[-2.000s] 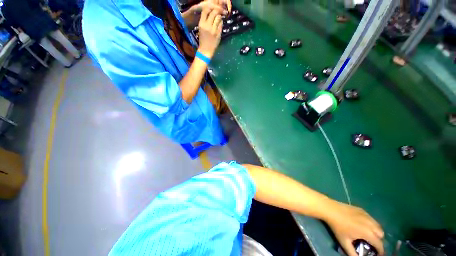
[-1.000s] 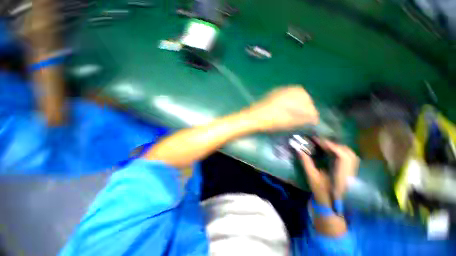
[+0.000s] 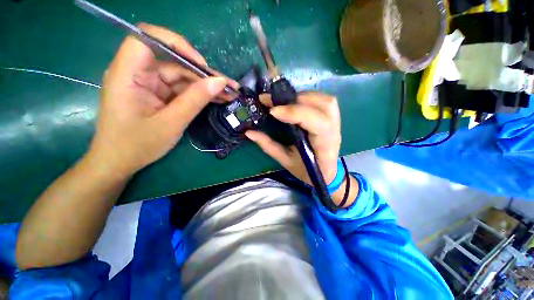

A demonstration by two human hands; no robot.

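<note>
A small black device housing [image 3: 224,120] with its circuit board [image 3: 242,114] showing lies open on a dark fixture [image 3: 205,133]. My left hand [image 3: 137,105] holds long grey tweezers [image 3: 167,51] between thumb and fingers, their tip at the housing's upper edge. My right hand [image 3: 313,126] holds the soldering iron [image 3: 283,92]; its silver barrel [image 3: 262,42] points away from the housing. The right thumb and a fingertip are at the housing's right side. Whether the tweezer tip touches the board is too small to tell.
A brown round pot [image 3: 366,35] stands at the upper right, beside a yellow tray [image 3: 431,88] of black items. Black cords [image 3: 402,117] hang near it. Thin solder wire [image 3: 50,72] crosses the green mat at left. A blue sleeve [image 3: 462,158] shows at right.
The view has swung right and down to the fixture. My left hand, earlier at a device and then raised as a blurred fist, now has tweezers. The iron now shows in my right hand.
</note>
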